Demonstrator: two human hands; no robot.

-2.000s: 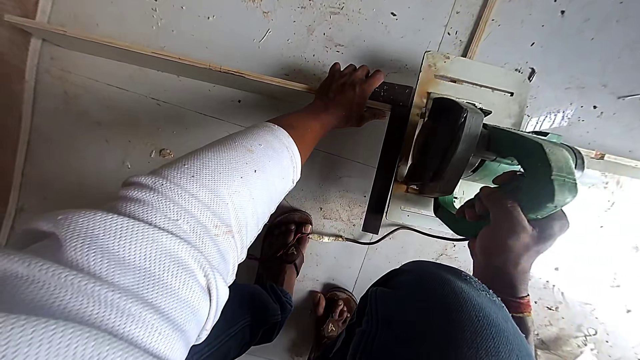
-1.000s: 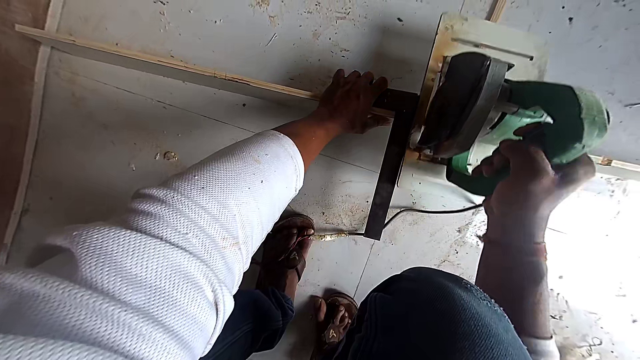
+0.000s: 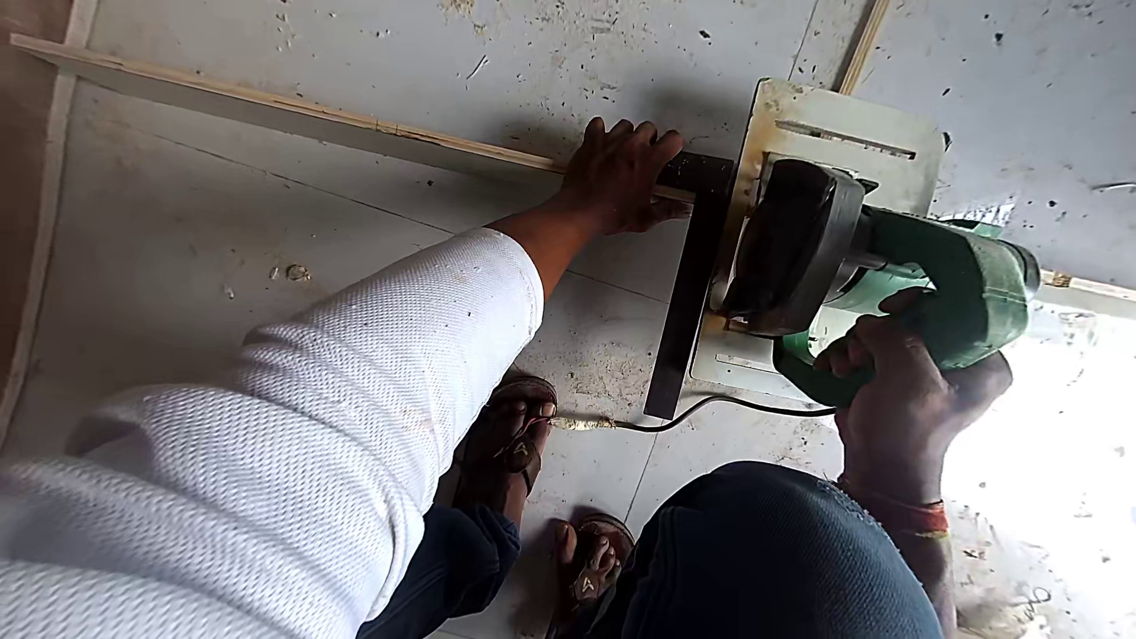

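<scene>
My left hand presses a dark metal try square against a long board standing on edge, fingers over the top and thumb below. The square's blade extends down toward my feet. Just right of it, the base plate of a green circular saw lies along the blade. My right hand is closed around the saw's rear handle. The black blade guard faces the square; the saw blade itself is hidden.
A black power cord with a taped section runs from the saw to my sandalled foot. My other foot is beside it. Pale sheets with debris and seams lie underneath. A thin wooden strip is at the top, with bright light at right.
The saw moved away from my feet, then back toward them, with my right hand on its handle throughout. My left hand stays on the square and board.
</scene>
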